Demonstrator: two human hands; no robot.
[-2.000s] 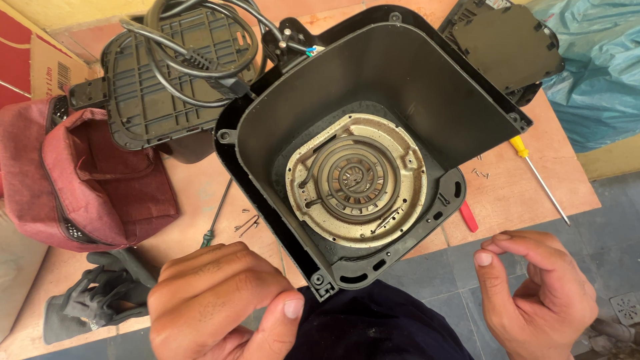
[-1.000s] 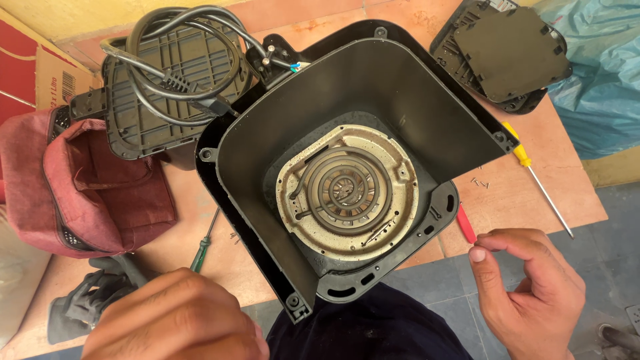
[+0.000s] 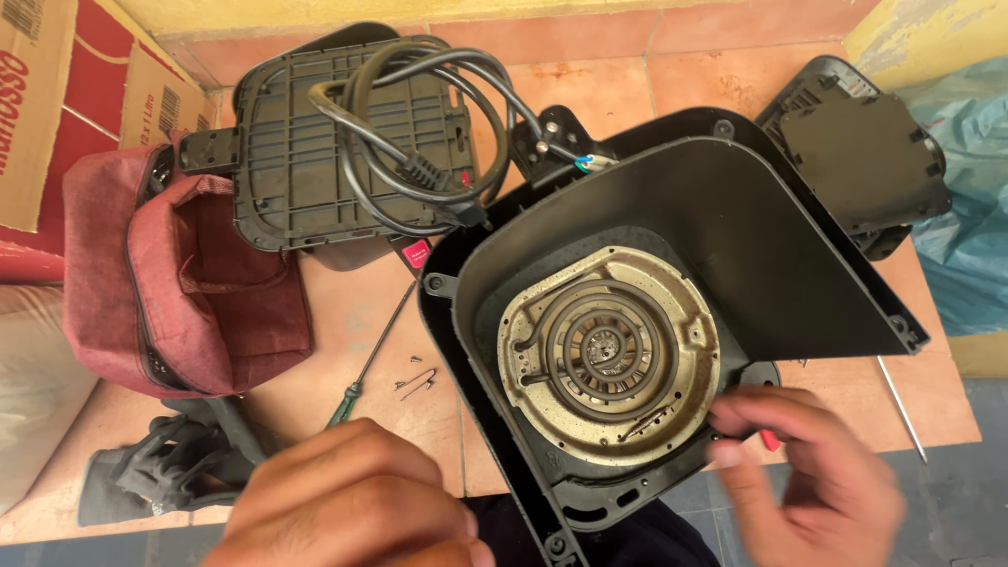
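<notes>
A black plastic appliance housing (image 3: 724, 236), apparently of an air fryer, lies tilted on the bench with its inside facing up. In it sits a round metal plate (image 3: 520, 425) under a spiral heating element (image 3: 605, 350). My right hand (image 3: 811, 465) is by the housing's lower right edge, fingertips near the rim of the metal plate; thumb and index finger are apart and nothing shows between them. My left hand (image 3: 354, 504) is curled in front of the housing's lower left side; its fingertips are mostly hidden, so whether it holds something is unclear.
Left: a coiled power cord (image 3: 354, 157) on a black ribbed panel (image 3: 276, 157), red bag (image 3: 102, 268), dark gloves (image 3: 157, 465), green-handled screwdriver (image 3: 344, 404), loose screws (image 3: 417, 384). Right: black plastic parts (image 3: 858, 157), another screwdriver's shaft (image 3: 902, 409), a red object (image 3: 770, 439) and blue plastic sheeting (image 3: 961, 236).
The housing has turned slightly between the frames. My right hand, beside the red object one second ago, is now at the housing's lower right edge.
</notes>
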